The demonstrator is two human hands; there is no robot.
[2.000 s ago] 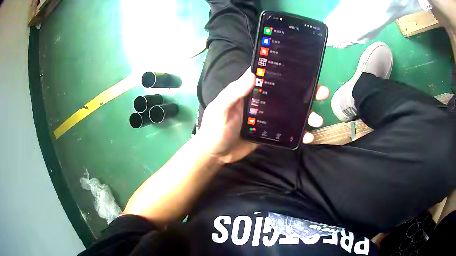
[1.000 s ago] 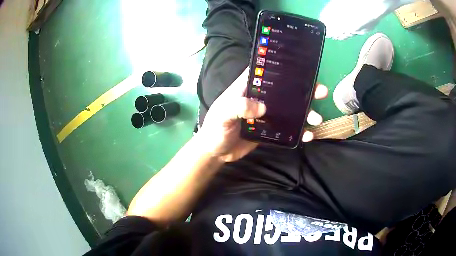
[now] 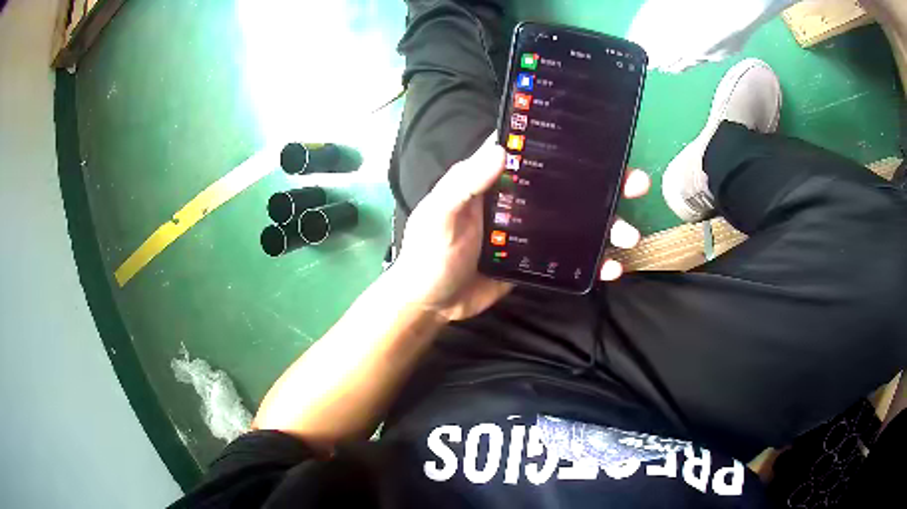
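My left hand (image 3: 453, 239) holds a black smartphone (image 3: 565, 159) upright above my lap. Its screen is lit and shows a dark list with coloured icons. The thumb lies along the phone's left edge and fingertips show at its right edge. My right hand is not in view. Several glossy black tubes (image 3: 314, 225) lie on the green floor to the left, their round open ends facing left. Three are grouped together and one lies a little apart, farther from me.
Yellow tape (image 3: 179, 224) crosses the green floor at left. Crumpled clear plastic (image 3: 214, 393) lies near the wall. A white sheet or bag (image 3: 691, 30) and a wooden piece (image 3: 827, 22) are at upper right. Dark round ends (image 3: 830, 462) cluster at lower right.
My left thumb was over the lower left of the screen one second ago and is now back at the phone's left edge. The phone has stayed nearly in place.
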